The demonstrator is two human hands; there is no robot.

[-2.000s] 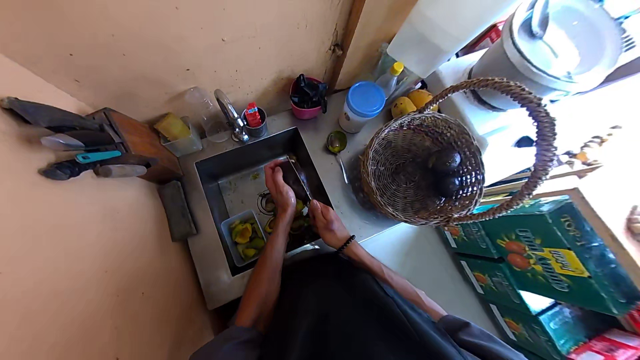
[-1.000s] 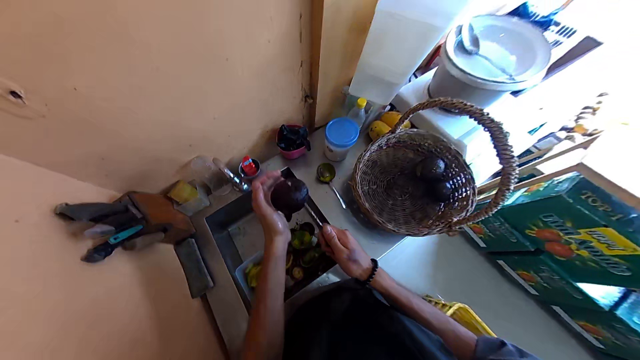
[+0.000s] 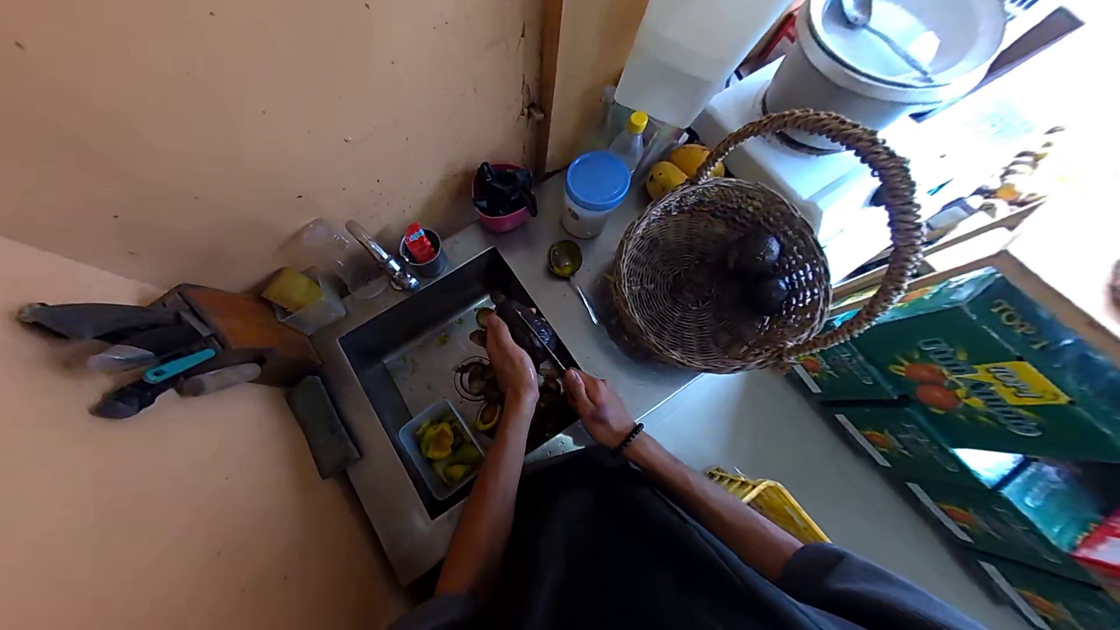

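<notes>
Over the steel sink (image 3: 420, 350), my left hand (image 3: 512, 359) holds a dark avocado (image 3: 529, 332). A knife (image 3: 549, 350) lies against that avocado, its handle gripped in my right hand (image 3: 599, 402), which wears a dark beaded bracelet. Below my hands, cut avocado pieces and skins (image 3: 481, 385) lie on the sink floor, partly hidden by my left hand. A clear plastic container (image 3: 411, 442) with yellow-green avocado flesh (image 3: 444, 446) stands in the sink's near left part. Right of the sink, a wicker basket (image 3: 674, 289) holds dark avocados (image 3: 757, 252).
A spoon (image 3: 567, 262) with green residue lies between sink and basket. Behind are a faucet (image 3: 385, 258), a metal cup (image 3: 423, 249), a pink container (image 3: 503, 206), a blue-lidded tub (image 3: 597, 188) and mangoes (image 3: 668, 179). A knife block (image 3: 249, 328) stands left; green cartons (image 3: 980, 367) stand right.
The whole avocado, held up above the sink one second ago, is now lower, with the knife against it. The view has shifted.
</notes>
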